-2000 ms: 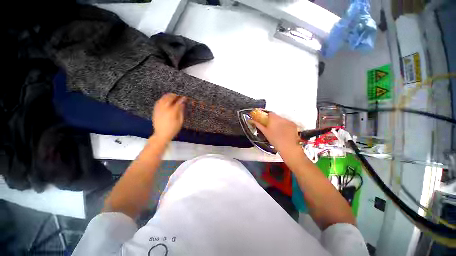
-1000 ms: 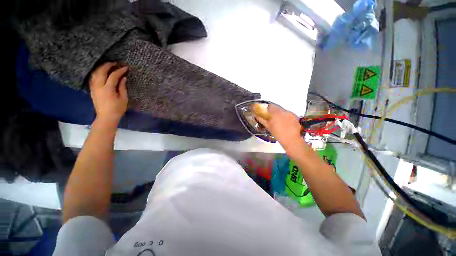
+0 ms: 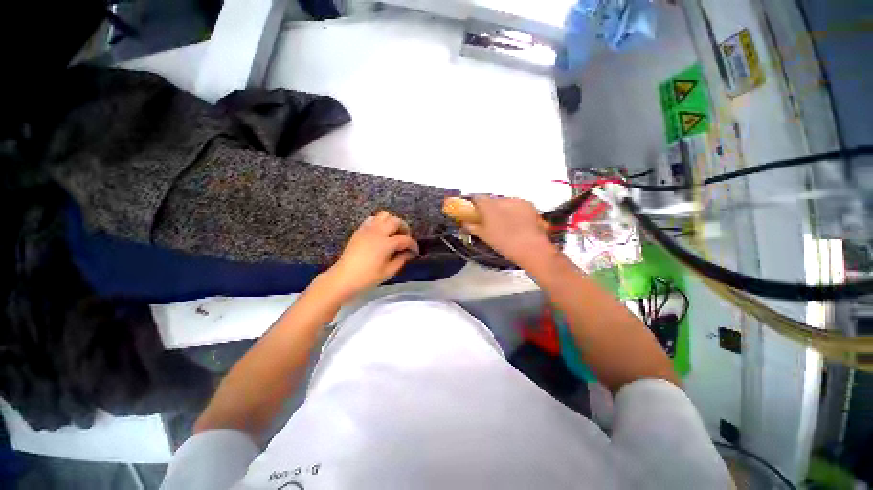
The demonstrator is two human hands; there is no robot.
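Observation:
The speckled grey-brown garment (image 3: 258,196) lies along the navy padded board (image 3: 182,273), its narrow end toward the right. My right hand (image 3: 507,228) is closed on the yellow handle of the steam iron (image 3: 459,211) at the garment's right end; the iron's plate is mostly hidden. My left hand (image 3: 373,251) is at the garment's near edge, just left of the iron, with its fingers bent onto the cloth. Whether the fingers pinch the cloth cannot be told.
A dark garment heap (image 3: 86,354) hangs at the left. The white table (image 3: 421,105) lies beyond the board. The iron rest (image 3: 603,230), a black hose (image 3: 708,273) and a green bag (image 3: 660,287) are at the right. Light blue plastic (image 3: 613,29) is at the top right.
My left hand has moved right along the garment from the fold to beside the iron. My right hand still holds the iron near the garment's right end. The camera view has shifted.

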